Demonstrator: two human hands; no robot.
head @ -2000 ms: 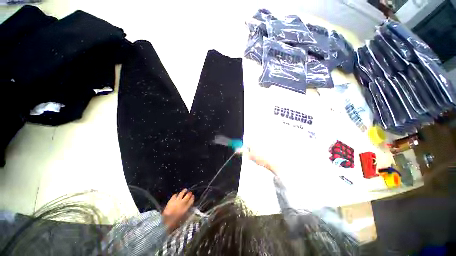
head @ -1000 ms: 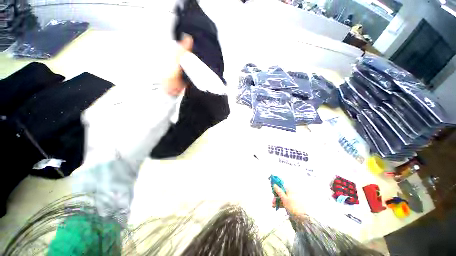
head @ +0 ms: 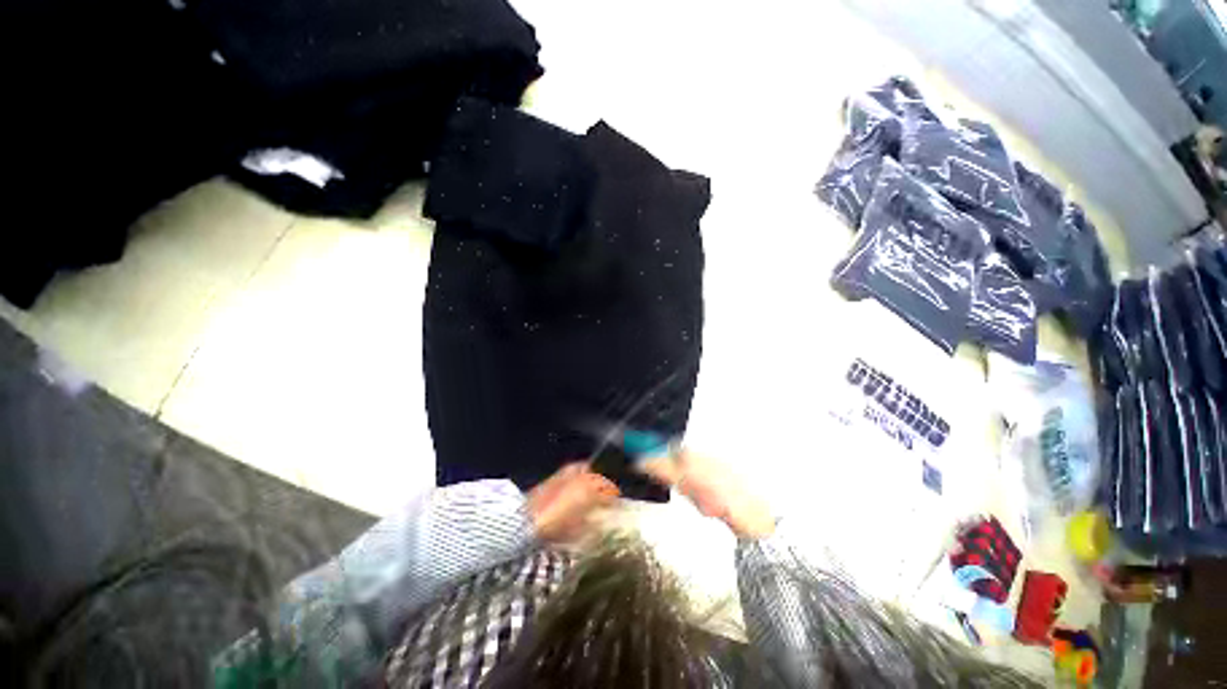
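Black trousers (head: 565,310) with pale specks lie flat in the middle of the table, one leg end turned over at the far left corner. My left hand (head: 572,501) is at their near edge, fingers curled; blur hides whether it grips the cloth. My right hand (head: 693,482) holds a teal air blow gun (head: 646,442) over the near right part of the trousers. Its nozzle points left and is blurred. A thin pale line, perhaps the hose, crosses near it.
A black trousers pile (head: 323,81) with a white label lies far left. Bagged trousers (head: 928,242) lie at right, beside a tall stack (head: 1164,390). A printed poly bag (head: 895,404), checked item (head: 986,555), red case (head: 1040,606) and yellow roll (head: 1087,536) lie near the right end.
My left hand has come down from the black cloth it held up to the near edge. My right hand has brought the air gun left, over the trousers, which now lie flat. The view has turned.
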